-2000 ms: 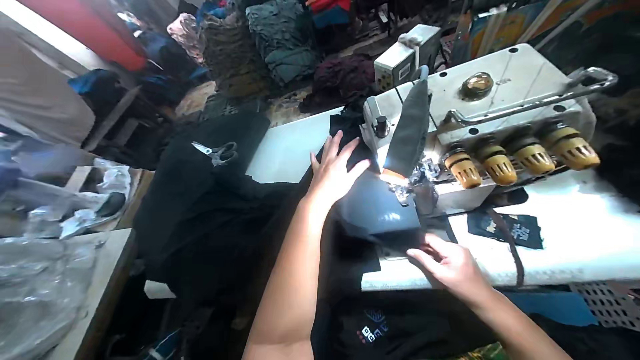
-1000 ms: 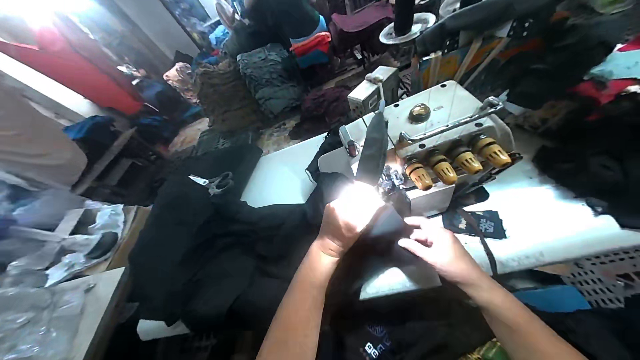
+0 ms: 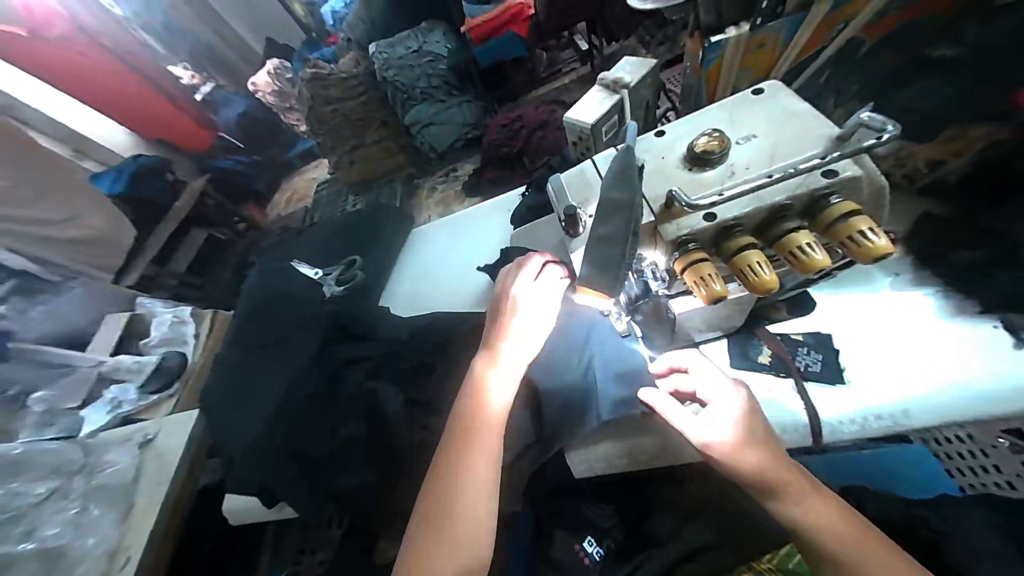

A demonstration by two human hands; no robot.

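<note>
A white overlock sewing machine (image 3: 768, 152) with yellow tension knobs stands on the white worktable (image 3: 448, 248). Dark fabric (image 3: 588, 360) lies at its presser foot, lit by the machine's lamp, and trails left over the table edge. My left hand (image 3: 528, 308) rests on the fabric just left of the foot, fingers bent; whether it pinches the cloth is unclear. Thumb and fingertips of my right hand (image 3: 704, 400) are at the fabric's right edge, close in front of the needle area. Scissors (image 3: 332, 276) lie on the dark cloth at left.
A dark printed cloth piece (image 3: 788, 358) and a brown strap (image 3: 792, 384) lie right of the machine. Bundles of folded cloth (image 3: 432, 88) are stacked behind the table. At left is a wooden-edged box (image 3: 200, 352) with plastic wrapping. More dark cloth hangs below the table edge.
Compared with the frame one second ago, my left hand is out of the brightest lamp glare and sits left of the presser foot. The fabric lies flatter in front of the machine.
</note>
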